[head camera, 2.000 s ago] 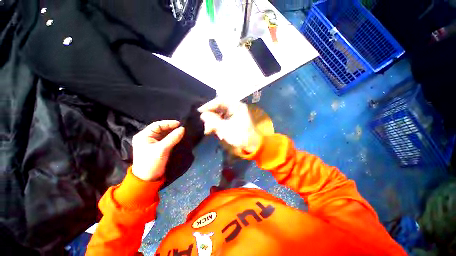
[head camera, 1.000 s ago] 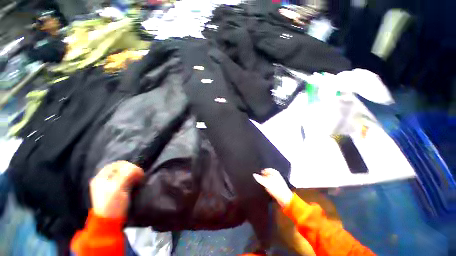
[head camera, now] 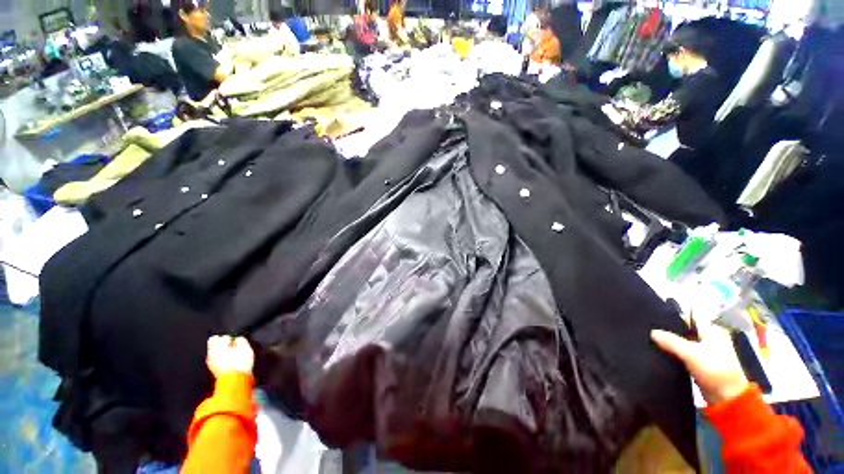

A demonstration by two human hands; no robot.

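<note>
A long black overcoat lies opened out in front of me, its shiny wrinkled lining showing and pale buttons on its front. My left hand is closed at the coat's lower left edge, pinching the black cloth. My right hand is at the lower right front edge, thumb on the cloth; the coat hides part of its grip. Whether it holds a small tool cannot be told.
Another black coat lies at left. Olive garments are piled behind. At right a white board holds a phone, a green bottle and white plastic. Several people are in the background, one person at right.
The view has lifted from the hem and floor to the whole coat. My hands have moved from close together to far apart at its two edges, and the coat is spread wider.
</note>
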